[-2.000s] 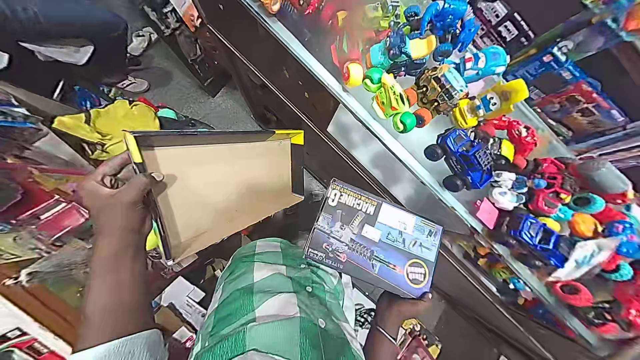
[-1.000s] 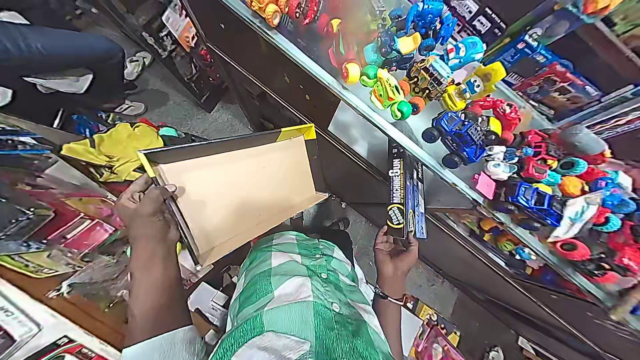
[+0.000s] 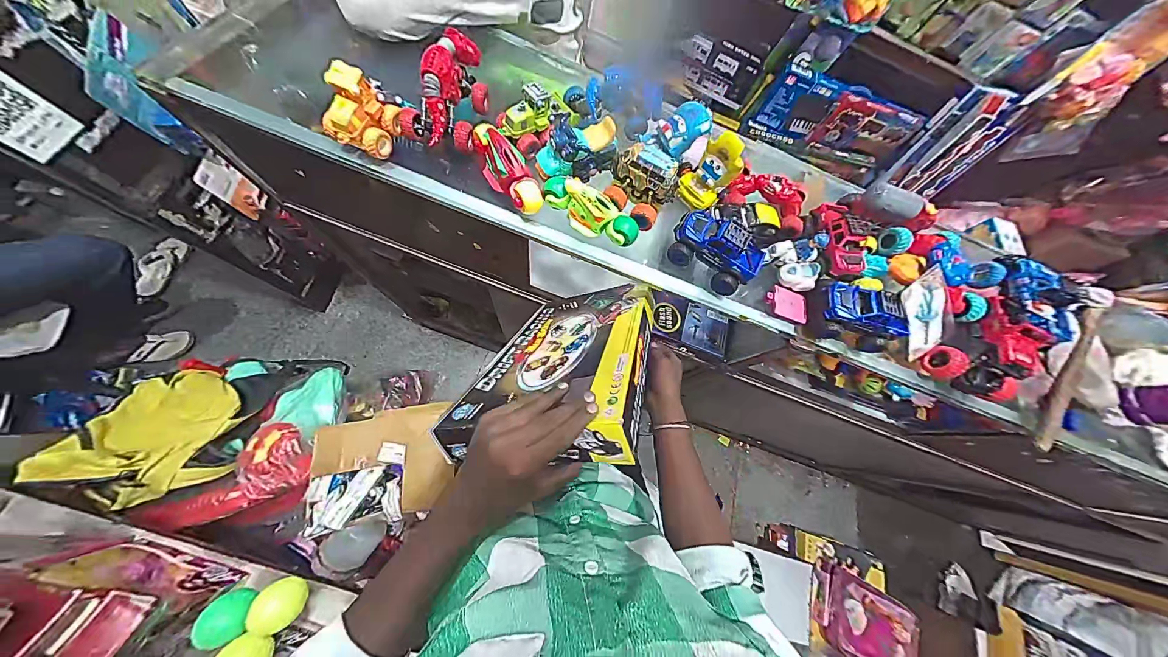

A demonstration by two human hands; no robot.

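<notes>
My left hand [image 3: 529,438] rests on a black and yellow printed toy box [image 3: 547,365], its fingers spread over the lower part of the face and the yellow side. The box is tilted in front of my chest, its printed side up. My right hand [image 3: 664,379] is behind the yellow side, at the lower edge of a flatter dark toy box [image 3: 693,327] that bears a round emblem. The black and yellow box partly covers that flatter box. The fingertips of my right hand are largely hidden.
Ahead runs a glass-topped counter [image 3: 411,178] carrying toy vehicles, among them a blue toy truck [image 3: 718,246]. Boxed toys [image 3: 835,128] stand behind. An opened cardboard box [image 3: 424,447] and a yellow cloth-like item [image 3: 151,429] lie at left. A person's sandalled foot [image 3: 162,269] shows far left.
The black and yellow box showed its plain hollow inside earlier; now its printed face is up. It has moved toward the flatter box in my right hand. The view has shifted, showing more counter.
</notes>
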